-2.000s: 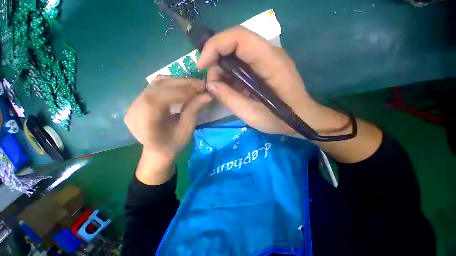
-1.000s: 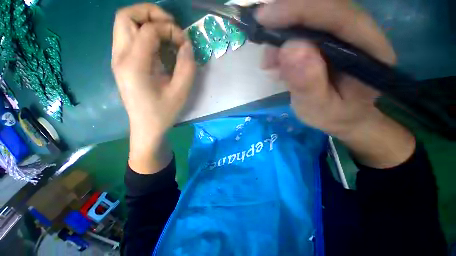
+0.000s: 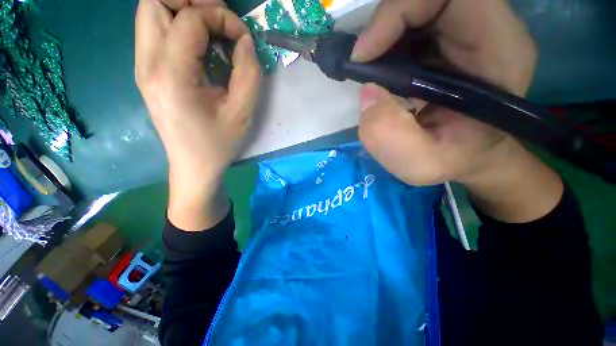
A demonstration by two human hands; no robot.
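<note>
My right hand [image 3: 449,94] holds the black soldering iron [image 3: 432,84]. Its metal tip points left, over the green circuit boards. Several small circuit boards [image 3: 312,15] lie in a row on the white pad [image 3: 304,101], near the top of the picture. My left hand [image 3: 196,81] is at the left end of the row, with thumb and forefinger bent close together beside the leftmost board. Whether something thin is between these fingertips cannot be seen. The iron's tip is close to the left fingertips; contact cannot be told.
A heap of green board strips [image 3: 34,81] lies on the green mat at the left. A tape roll [image 3: 54,172] and white wire bundles [image 3: 30,226] are at the far left edge. The blue apron [image 3: 324,250] covers the lap. Boxes [image 3: 81,253] and a light-blue stool-like item stand below left.
The right hand and iron have separated from the left hand and moved right, then the tip came down over the boards. The left hand has moved up and left. More of the pad shows.
</note>
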